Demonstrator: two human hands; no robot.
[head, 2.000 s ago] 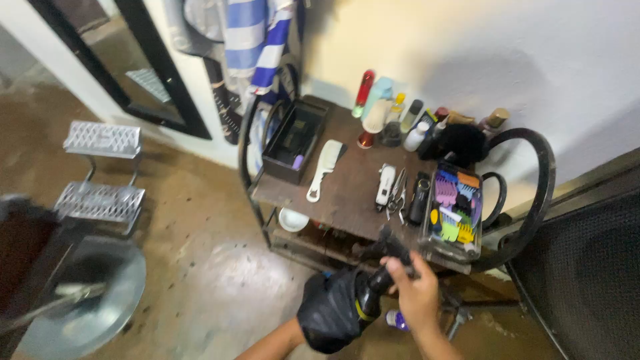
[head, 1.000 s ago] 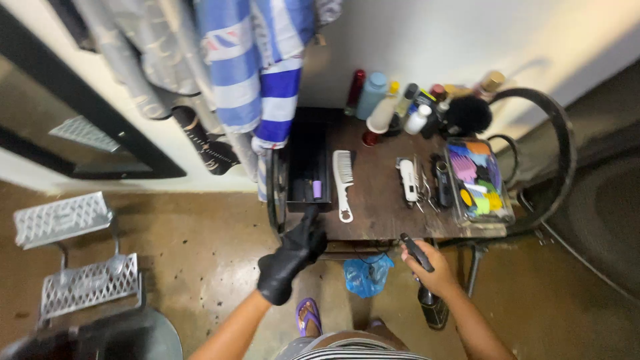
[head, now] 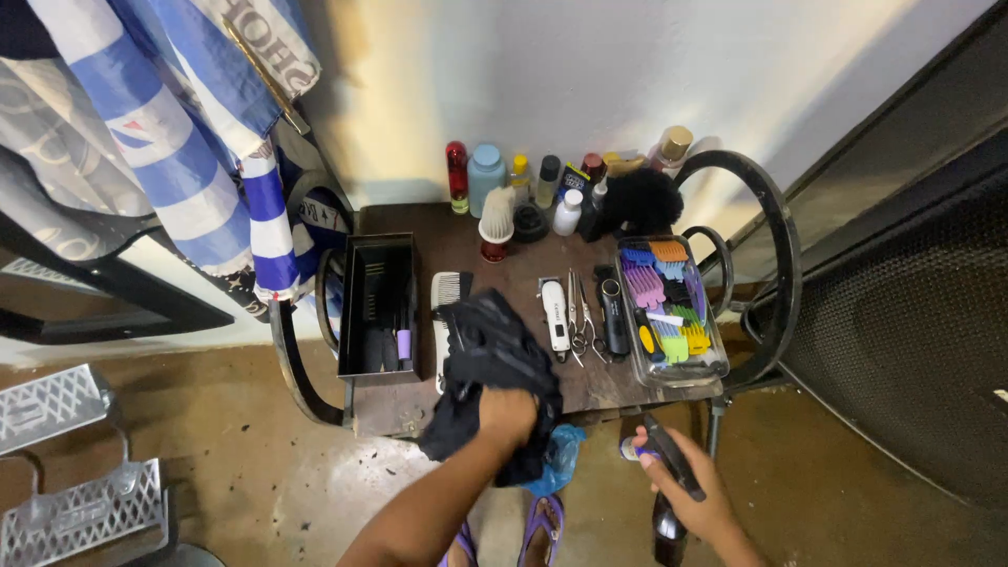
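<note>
My left hand (head: 508, 417) grips a bunched black cloth (head: 496, 354) over the front middle of the dark wooden tabletop (head: 504, 276). The cloth partly covers a white comb (head: 441, 346) and a darker comb beside it. In my right hand (head: 689, 480), at the front right of the table, is a slim black object (head: 673, 457), its kind unclear. A white hair clipper (head: 555, 315), metal scissors (head: 587, 323) and a black trimmer (head: 612, 315) lie side by side. To their right sits a clear case (head: 720, 366) of colourful clipper guards.
A black open box (head: 342, 315) stands at the left. Bottles, including a blue one (head: 486, 181), and a shaving brush (head: 498, 220) line the back. Striped capes (head: 181, 173) hang at left. A blue plastic bag (head: 563, 457) and dark bottle (head: 668, 528) are below the table.
The black cloth is now in my left hand; one second ago that hand wore a black glove and held no cloth. My right hand still holds the slim black object.
</note>
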